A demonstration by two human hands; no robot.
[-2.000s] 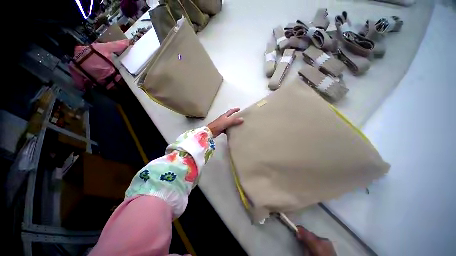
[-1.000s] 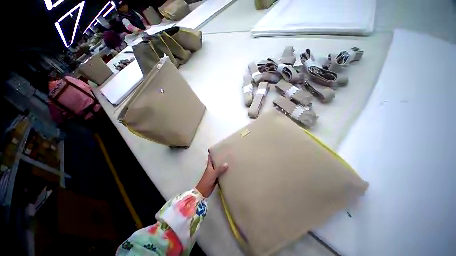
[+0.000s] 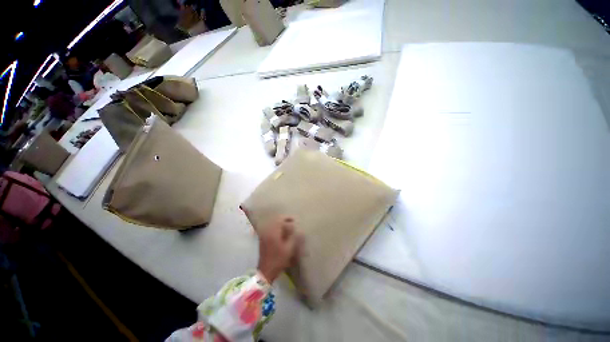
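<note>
A beige bag body (image 3: 328,207) lies flat on the white table, with yellow piping on its far edge and a small gold plate near its top left edge. My left hand (image 3: 277,244), blurred, is at the bag's near left side, over the panel; whether its fingers grip the bag cannot be told. A floral sleeve covers the forearm. My right hand is not in view. Another beige bag body (image 3: 170,177) stands upright to the left, with a small round stud on its panel.
Rolled straps with white wraps (image 3: 311,120) lie behind the flat bag. A large white sheet stack (image 3: 495,174) is at right, another (image 3: 328,40) at the back. Several bags (image 3: 150,103) stand at back left. A person in pink (image 3: 23,200) is at far left.
The camera view has swung right and shows more of the right table. My left hand has moved from the bag's left edge onto its panel. My right hand and a thin rod, visible earlier, are gone.
</note>
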